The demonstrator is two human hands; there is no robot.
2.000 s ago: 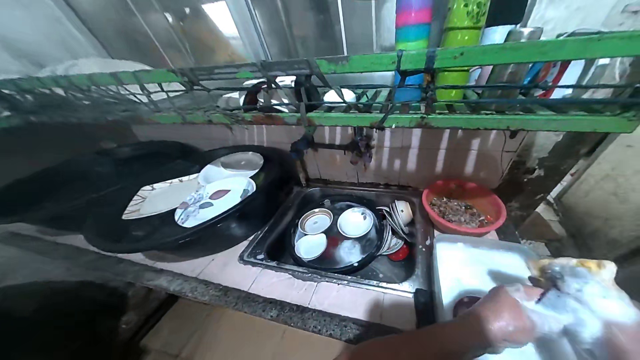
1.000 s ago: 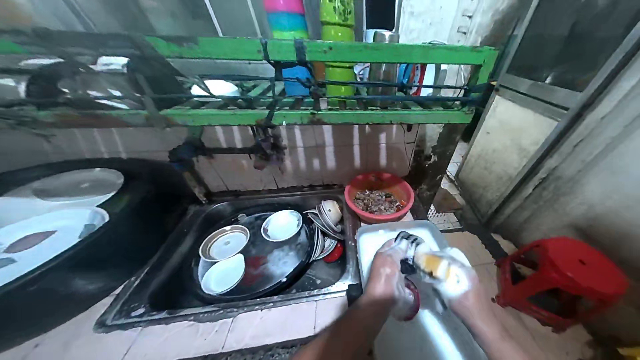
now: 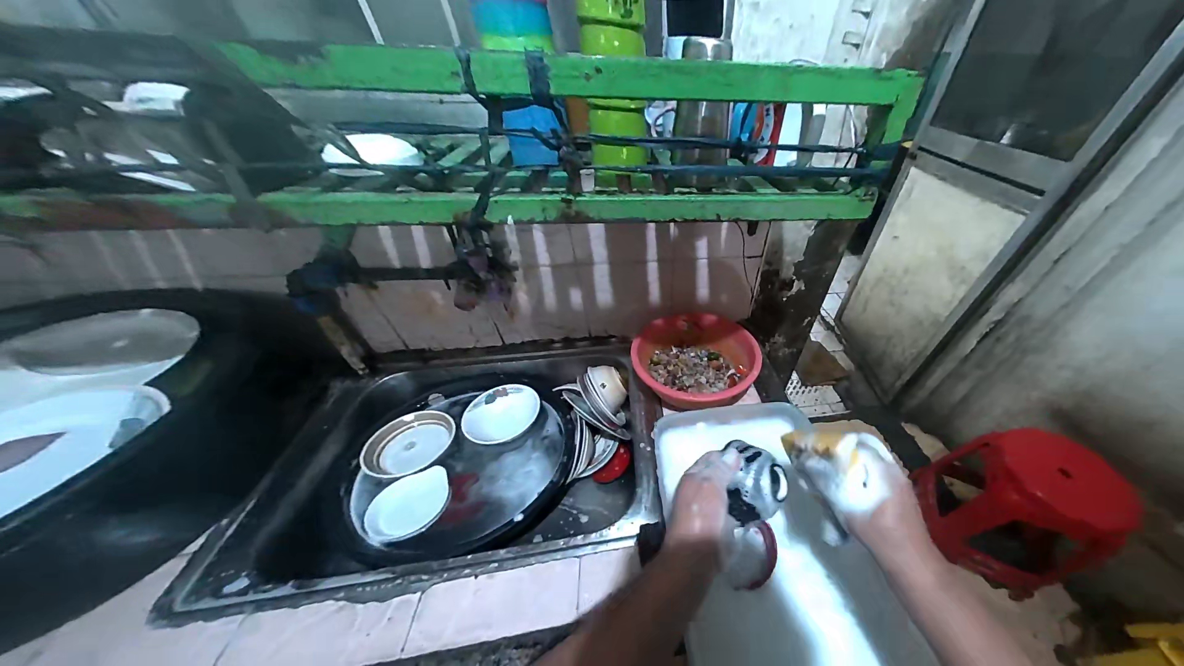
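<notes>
My left hand (image 3: 705, 492) grips a small dark-and-white patterned cup (image 3: 757, 483) above a white plastic basin (image 3: 680, 422) at the lower right. Just right of it, my right hand (image 3: 874, 490) holds a foamy yellowish sponge (image 3: 837, 455), covered in suds. Below the cup, a vessel with a red rim (image 3: 763, 555) shows in the basin, partly hidden by my left forearm. In the metal sink (image 3: 592, 546) to the left, white bowls (image 3: 500, 413) sit on a wet dark round tray (image 3: 518, 472), with stacked dishes (image 3: 597, 407) at its right side.
A red bowl of food scraps (image 3: 696, 400) stands behind the basin. A red plastic stool (image 3: 1064, 481) is on the right, near a wall. A big black tub (image 3: 222, 416) holding plates is at the left. Above the sink runs a green rack (image 3: 647, 205), with a tap (image 3: 476, 268) below it.
The view has swung far to the right since the oldest frame. Both hands, at the right edge then, now show fully over the basin, the patterned cup and sponge held a little apart.
</notes>
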